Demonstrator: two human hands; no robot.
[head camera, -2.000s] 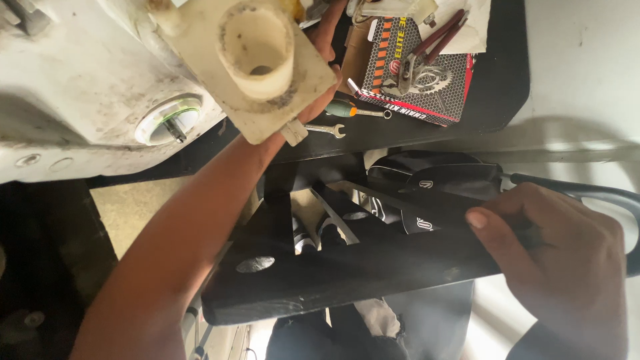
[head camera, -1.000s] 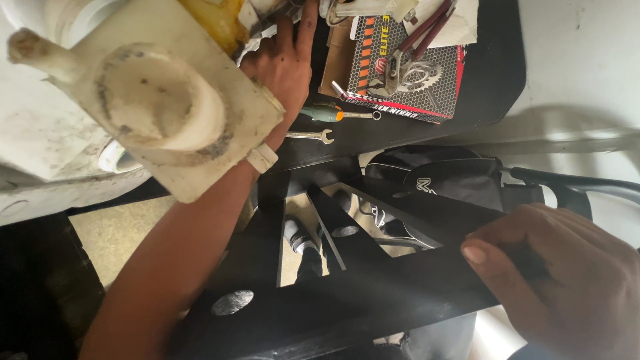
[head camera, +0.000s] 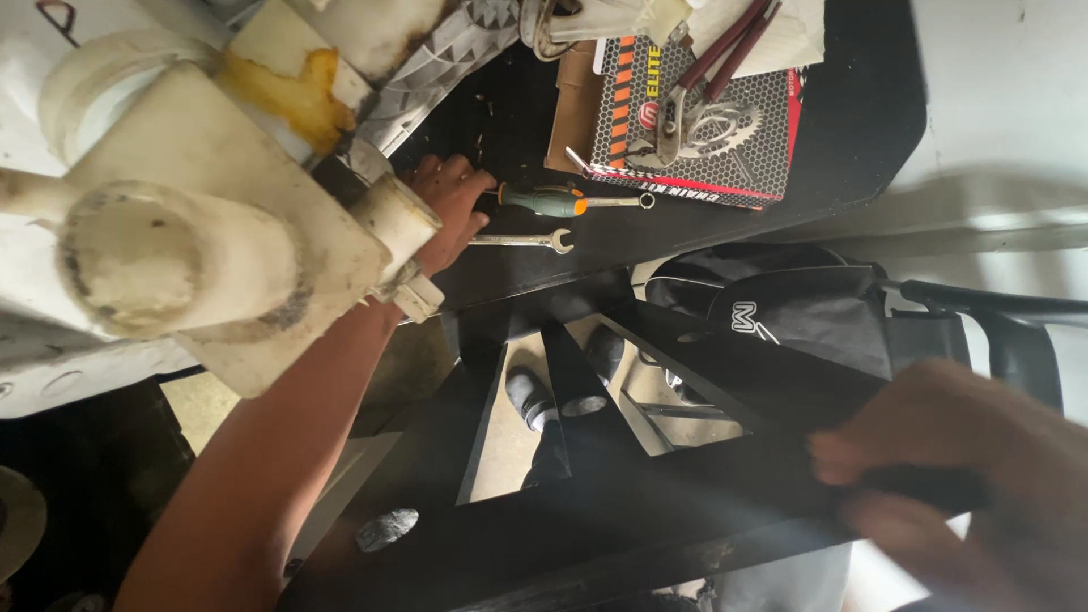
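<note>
My left hand (head camera: 446, 204) is on the black work surface (head camera: 510, 93), partly behind a white plastic part with a round spout (head camera: 153, 255). Its fingertips are beside a green and orange screwdriver handle (head camera: 544, 201); an open-end wrench (head camera: 527, 241) runs toward its palm. Whether it grips the wrench is hidden. Below the screwdriver's end shows a wrench's ring end (head camera: 637, 201). Blurred at the right, my right hand (head camera: 926, 476) is closed on the edge of a black panel with slanted cut-outs (head camera: 680, 493).
Red-handled pliers (head camera: 705, 76) lie on a chain kit box (head camera: 722, 144), with white paper (head camera: 790, 34) above. A white molded housing (head camera: 51, 357) fills the upper left. Past the panel are a black bag (head camera: 799, 314), a chair armrest (head camera: 1003, 297) and a shoe (head camera: 529, 395) on the floor.
My left hand has moved down the work surface, to beside the screwdriver and wrench. My right hand stays at the black panel. The white spouted part shows farther left than two seconds ago.
</note>
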